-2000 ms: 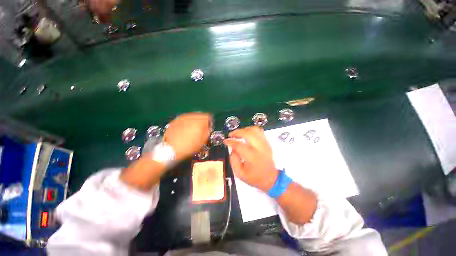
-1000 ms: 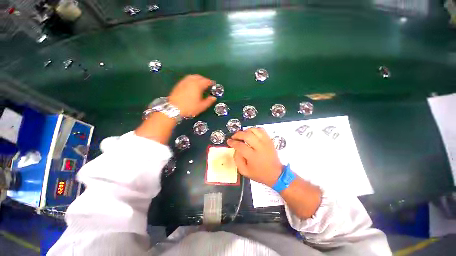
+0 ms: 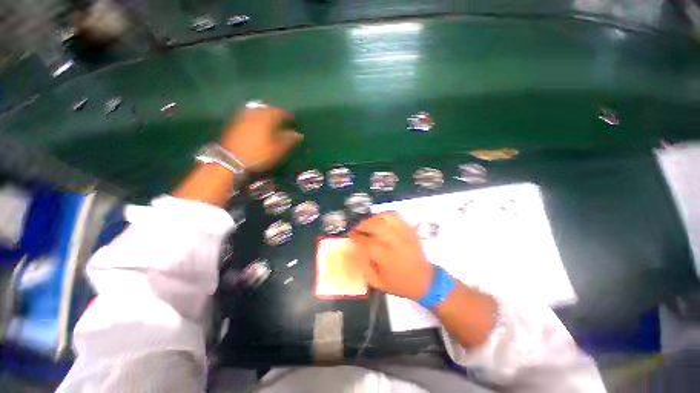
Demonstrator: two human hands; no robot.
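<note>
My left hand (image 3: 261,138) is blurred over the green belt, its fingers apart; a round component shows just behind it, and I cannot tell whether the hand touches it. My right hand (image 3: 390,252) is at the right edge of the tan work block (image 3: 336,267), fingertips bent together close to a round component (image 3: 334,222); whether it holds something small is hidden. Several round components stand in loose rows behind the block, such as this one (image 3: 383,181). One component (image 3: 428,229) lies on the white sheet (image 3: 491,257).
The green conveyor belt (image 3: 506,84) carries spaced components (image 3: 420,121). A brown-yellow strip (image 3: 493,154) lies at its edge. A pale tape strip (image 3: 328,334) is at the block's near side. A blue-and-white box (image 3: 57,269) is at left, a second sheet (image 3: 681,192) far right.
My left hand went out to the belt, then moved left along it. A component near it on the belt now sits at the back row. My right hand has stayed near the block.
</note>
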